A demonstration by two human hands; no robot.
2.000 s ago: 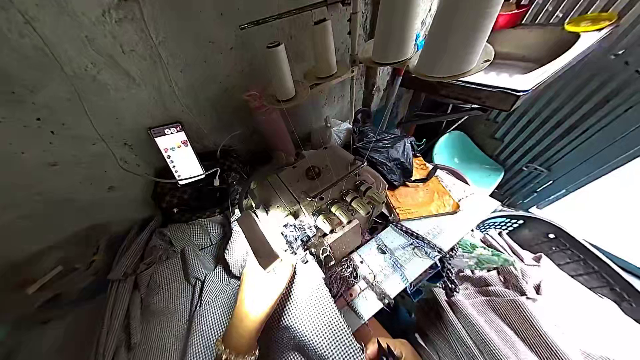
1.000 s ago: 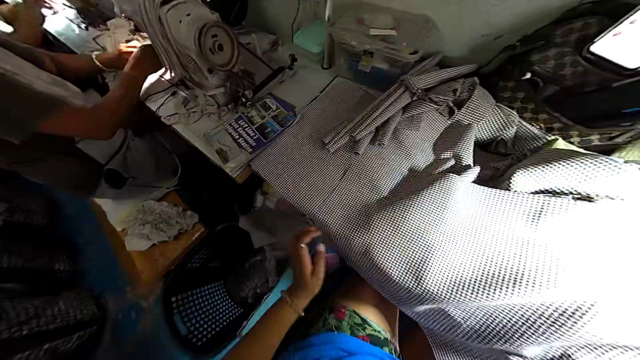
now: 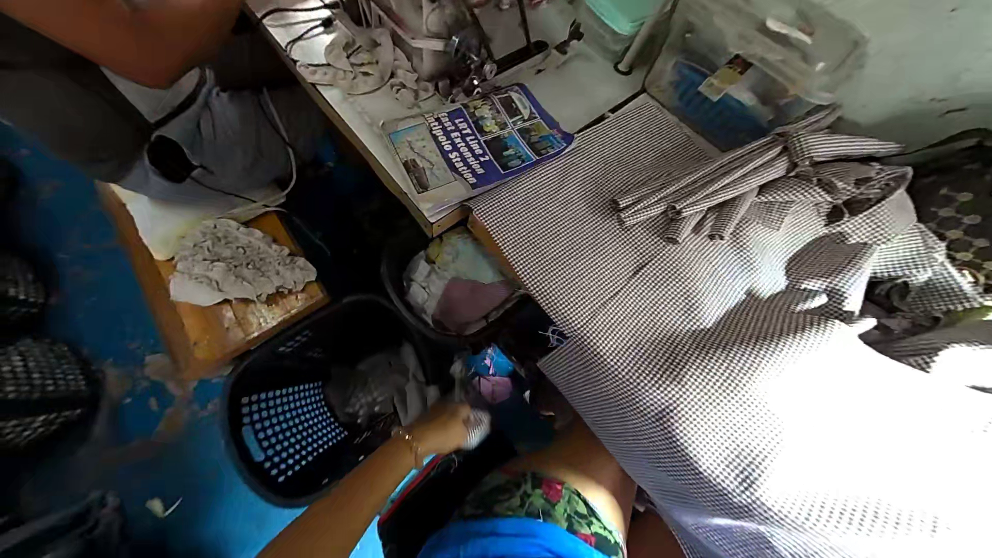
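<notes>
My left hand (image 3: 446, 428), with a bracelet at the wrist, is low beside my left thigh, near the rim of a black plastic basket (image 3: 232, 434). Its fingers are closed on a small piece of light checked cloth (image 3: 477, 428); the hand is slightly blurred. To its right, a large spread of black-and-white checked fabric (image 3: 604, 310) covers the table and hangs over the edge. Rolled, tied strips of checked fabric (image 3: 721, 186) lie on top. My right hand is out of view.
A printed booklet (image 3: 477, 143) lies by a sewing machine (image 3: 457, 54) on the adjoining table. Behind the fabric stands a clear plastic box (image 3: 744, 70). Crumpled cloth (image 3: 236, 263) rests on a wooden stool (image 3: 201, 333). A second dark tub (image 3: 395, 287) holds scraps. A co-worker's arm (image 3: 147, 31) is at upper left.
The view has swung far from the serger and phone seen two seconds ago. Since one second ago, my left hand has moved down beside the basket. The co-worker's hands have left the view.
</notes>
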